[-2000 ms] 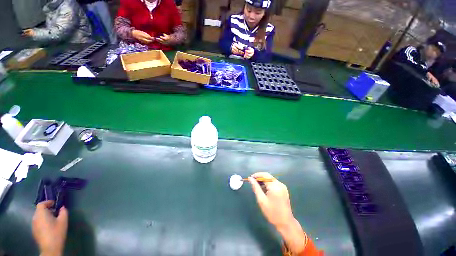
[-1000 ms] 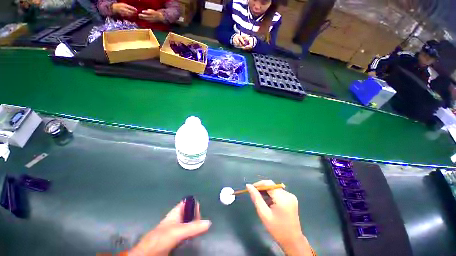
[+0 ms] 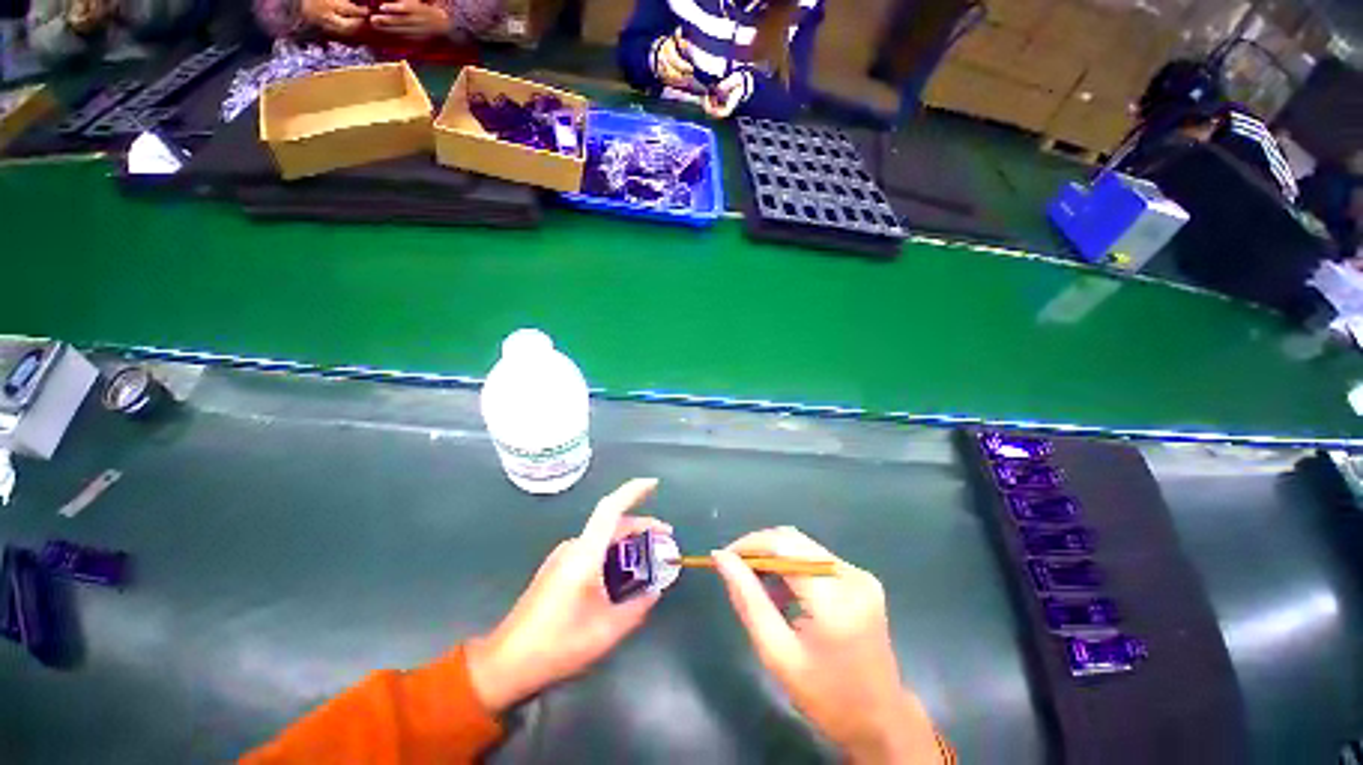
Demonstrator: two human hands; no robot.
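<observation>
My left hand (image 3: 561, 605) holds a dark purple-black plastic housing (image 3: 628, 568) in front of me. My right hand (image 3: 815, 620) holds a thin yellow-orange brush (image 3: 777, 565), its tip pointing left at the housing and the small white cap (image 3: 665, 562). The cap is partly hidden behind the housing; whether the tip touches the housing or the cap I cannot tell. The white bottle (image 3: 538, 419) stands upright behind my left hand. Several coated housings (image 3: 1063, 575) lie in a row on the black foam mat (image 3: 1158, 613) at the right.
Waiting housings (image 3: 45, 598) lie at the far left, near a pale strip (image 3: 93, 492), a small jar (image 3: 132, 393) and a white box (image 3: 53, 407). Across the green belt (image 3: 658, 299) are cardboard trays (image 3: 351, 123), a blue tray (image 3: 646, 168), a blister tray (image 3: 822, 183) and seated people.
My left hand has moved up and slightly right, bringing the housing up to the brush tip and cap. The brush is still in my right hand. The view has shifted a little.
</observation>
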